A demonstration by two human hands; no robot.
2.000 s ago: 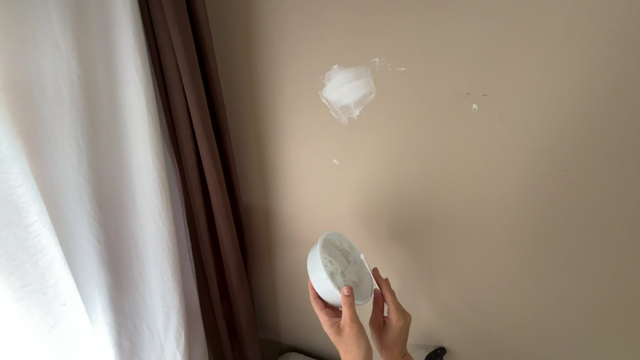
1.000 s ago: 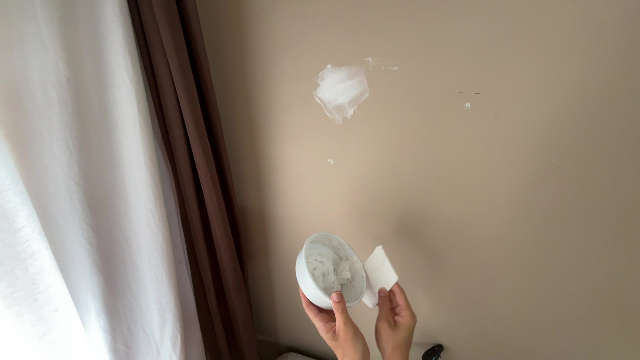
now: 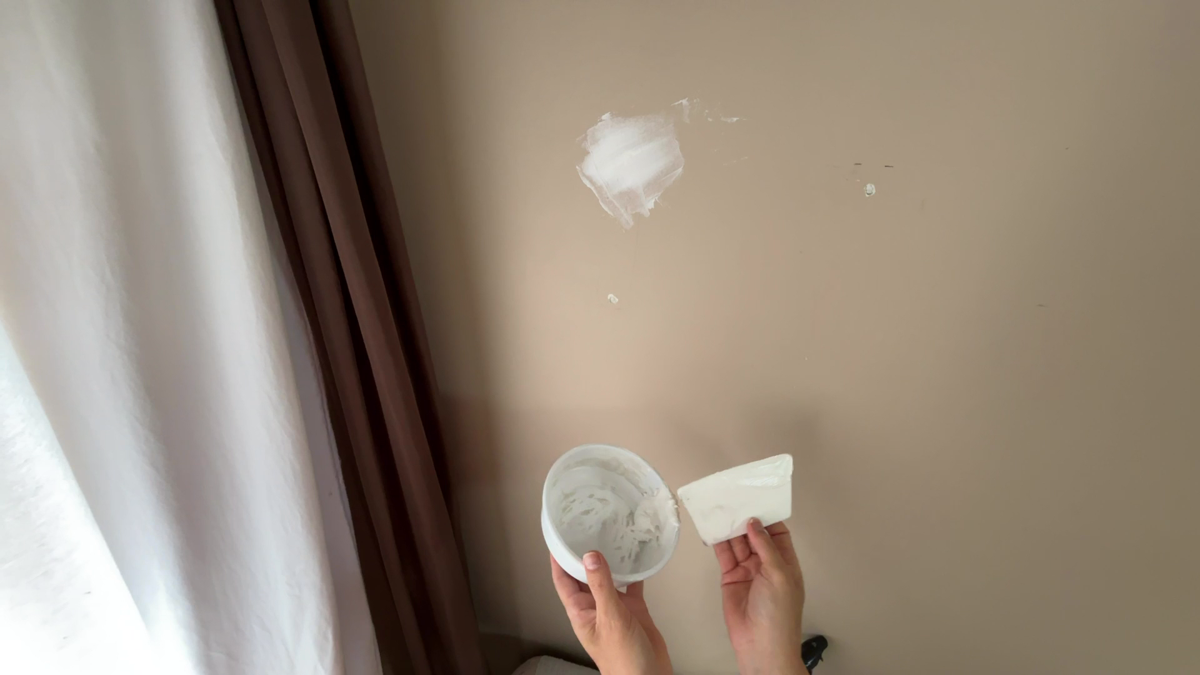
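Observation:
My left hand (image 3: 609, 614) grips a round white tub (image 3: 553, 525) from below, its thumb over the rim. White filler paste (image 3: 600, 516) coats the inside of the tub, which is tilted so its opening faces me. In my right hand (image 3: 764, 591) is a flat white plastic spreader (image 3: 741, 502), pinched by its lower edge, with paste along its upper edge. Its left corner is close to the tub's right rim; whether they touch I cannot tell. Above, a patch of white filler (image 3: 633, 164) is smeared on the beige wall (image 3: 750, 356).
A small white-marked spot (image 3: 870, 189) lies on the wall at right, another small chip (image 3: 612, 298) below the patch. Brown curtain (image 3: 347, 281) and white sheer curtain (image 3: 159, 328) hang at left. Near the bottom edge are a black object (image 3: 814, 650) and a pale surface (image 3: 553, 666).
My right hand has moved the spreader from the tub's rim out to the right, turning its broad face into view. The tub stays in my left hand, its opening now facing me more.

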